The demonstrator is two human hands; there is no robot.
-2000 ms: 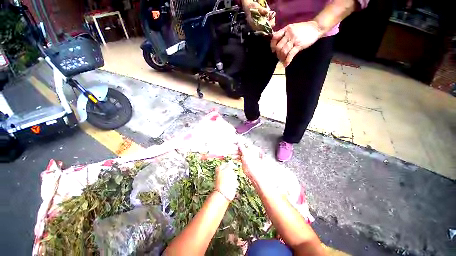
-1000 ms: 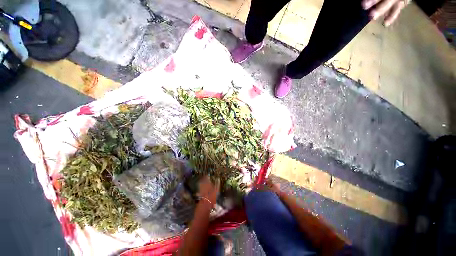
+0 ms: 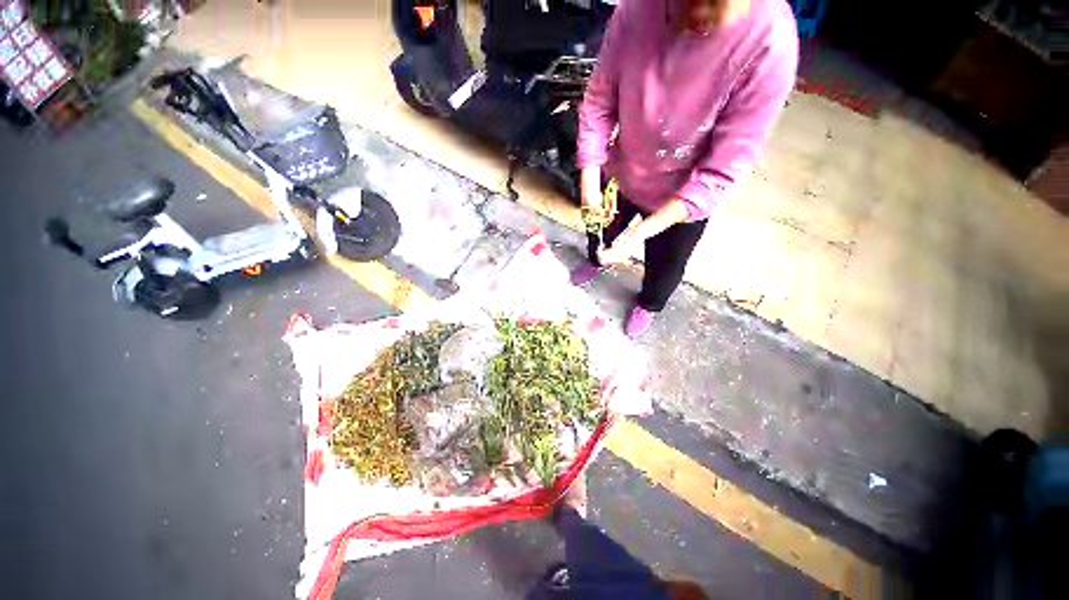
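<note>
A pale pink-white cloth with red edges (image 3: 340, 346) lies spread on the road. Yellow-brown dried herb (image 3: 369, 428) lies on its left part and green leafy stems (image 3: 545, 369) on its right. Shiny clear plastic bags (image 3: 451, 410) with unclear contents lie between the two piles. A small skin-coloured patch, perhaps my right hand or forearm (image 3: 680, 590), is cut off by the bottom edge; its fingers cannot be made out. I see no left hand. A small skin-toned patch by the cloth's near edge, above my dark-blue trouser leg, is too blurred to name.
A person in a pink top (image 3: 692, 106) stands beyond the cloth, holding a few leafy stems (image 3: 598, 211). A white scooter (image 3: 258, 240) is parked at the left and a dark scooter (image 3: 504, 70) behind. A yellow line (image 3: 703, 492) and kerb run past the cloth.
The view has pulled up and back, so the cloth looks smaller and the standing person shows higher up. My left arm has left the piles and the picture; my right has dropped to the bottom edge.
</note>
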